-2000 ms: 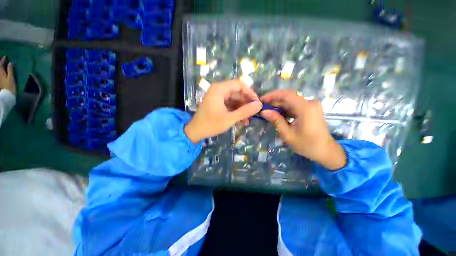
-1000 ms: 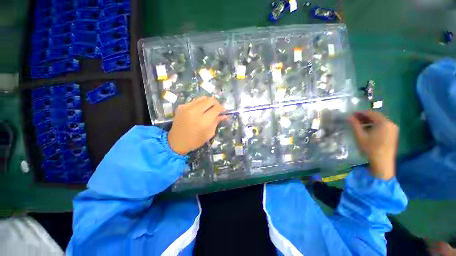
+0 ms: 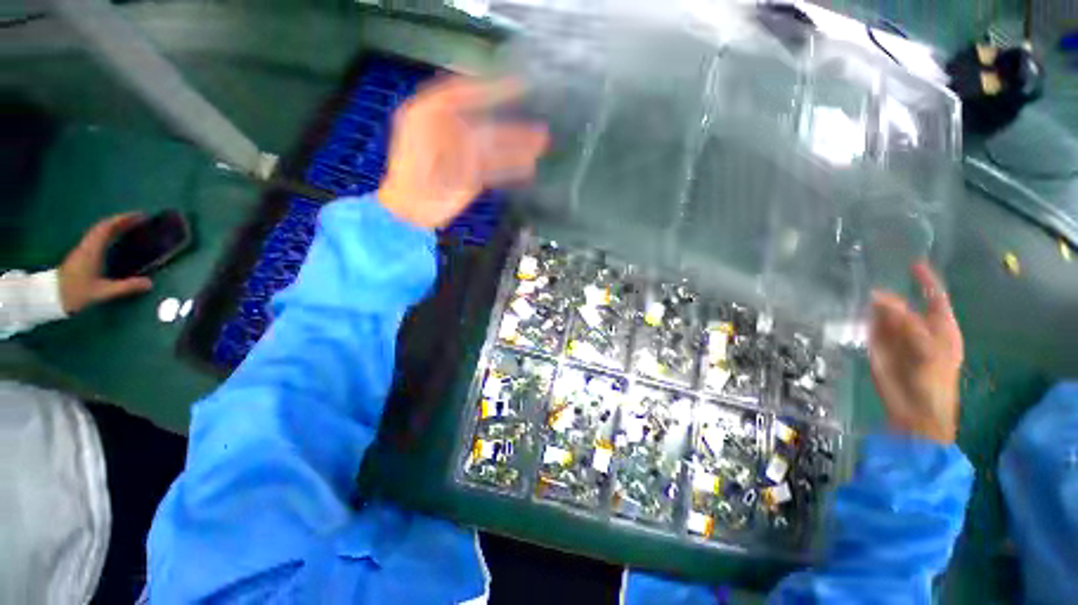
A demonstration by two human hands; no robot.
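Observation:
A clear compartment tray [image 3: 638, 514] lies on the green bench, its rectangular pockets full of small boards, wires and silver-white batteries with yellow-orange ends. A second large clear plastic piece, a lid or empty tray [image 3: 757, 154], is blurred and covers the area beyond the tray, overlapping its far edge. My left hand [image 3: 455, 148] is blurred, fingers apart, at the left edge of this piece. My right hand [image 3: 920, 355] is by its near right side, fingers spread. No grip shows in either hand; whether they touch the plastic is unclear.
A black tray [image 3: 302, 189] with blue housings is at the left, partly behind my left arm. Another person's hand [image 3: 95, 266] rests by a dark phone-like object [image 3: 148, 245]. A blue sleeve [image 3: 1046, 473] is at the right edge. A black object [image 3: 995, 83] stands at the far right.
The clear plastic piece has come off the filled tray to its far side, uncovering the parts. My left hand has moved up and left and opened. The view has shifted and turned.

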